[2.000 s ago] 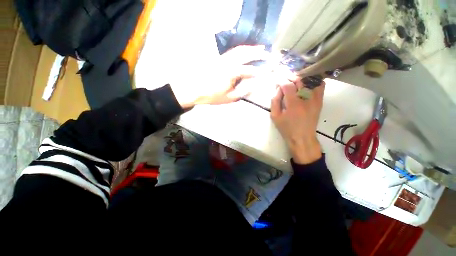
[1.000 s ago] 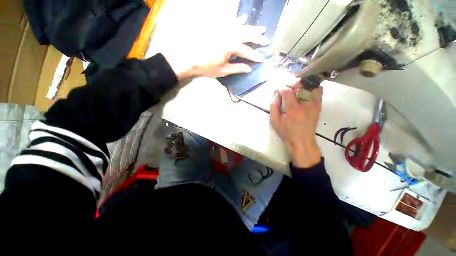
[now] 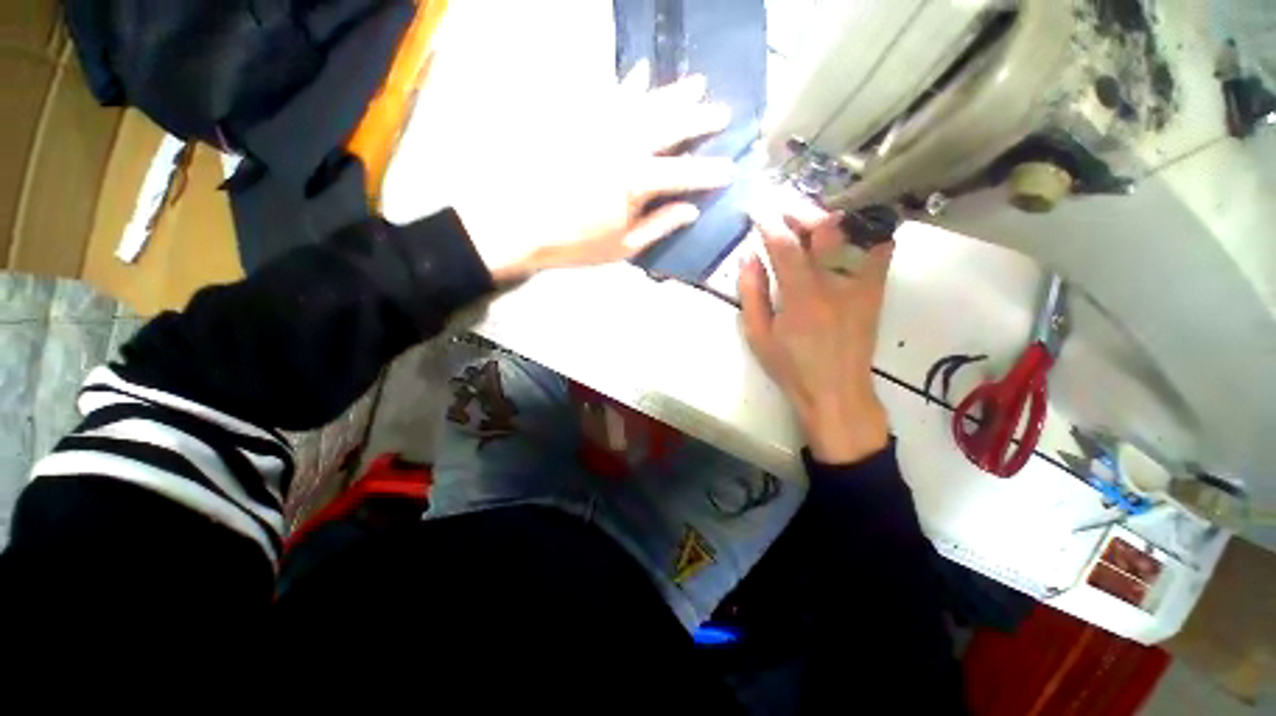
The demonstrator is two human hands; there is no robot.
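Observation:
A blue-grey garment panel (image 3: 696,56) with a narrow ridged strip lies on the white table under the lamp, its near end by the needle area. My left hand (image 3: 637,189) rests spread on the panel, fingers apart, partly washed out by glare. My right hand (image 3: 819,315) is beside the presser foot (image 3: 807,165), fingertips at the panel's right edge; glare hides whether they pinch it. The off-white sewing machine head (image 3: 938,98) stands over the needle area.
Red-handled scissors (image 3: 1010,406) lie right of my right hand, beside thin black trimmings (image 3: 952,375). Small blue snips (image 3: 1119,483) and a white tray (image 3: 1131,569) are at the table's right corner. A dark cloth heap (image 3: 252,70) lies on cardboard (image 3: 182,266) at left.
The panel has shifted and turned, now running straight up beside the needle. My left hand has moved from near the needle onto the panel. My right hand has moved slightly left.

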